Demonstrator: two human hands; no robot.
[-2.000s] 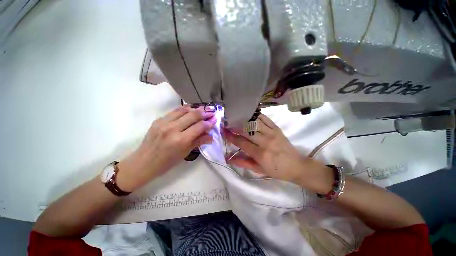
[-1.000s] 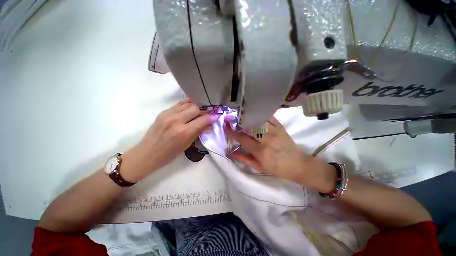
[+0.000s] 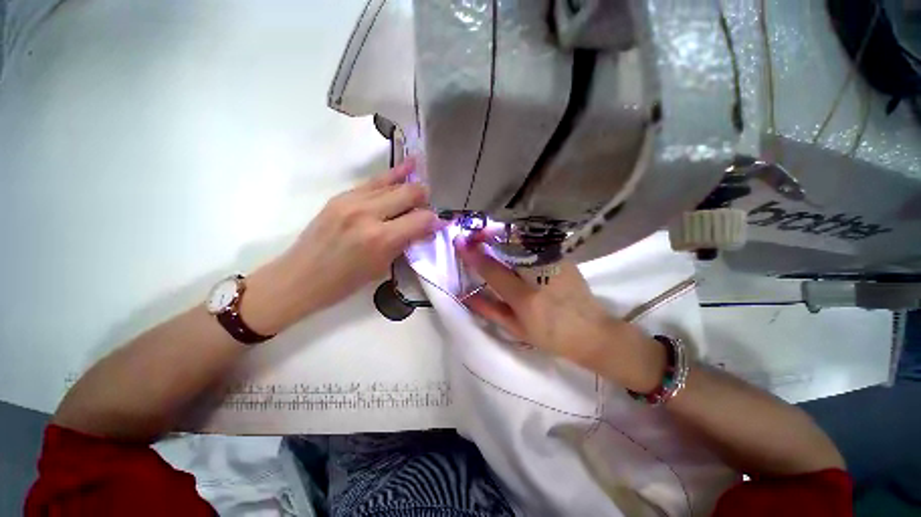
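The white garment (image 3: 525, 389) with thin dark stitch lines lies under the sewing machine head (image 3: 566, 111) and hangs over the table's front edge. My left hand (image 3: 359, 232) holds the cloth with its fingertips, just left of the lit presser foot (image 3: 471, 222). My right hand (image 3: 540, 303) holds the cloth just right of and below the foot, its thumb and fingers around a fold. The machine head partly hides the needle area and some fingertips of my right hand. Another part of the garment shows beyond my left hand, with a double stitched edge.
The white table (image 3: 182, 131) has a printed ruler along its front edge. A dark round knob (image 3: 393, 300) sits left of the cloth. A ridged pale knob (image 3: 707, 230) is on the machine head. More white cloth (image 3: 237, 470) is below the table edge.
The view has shifted, so the machine head appears further right. My left hand's upper fingers have spread upward along the cloth's edge. More of the garment shows beyond the machine head. Both hands stay near the foot.
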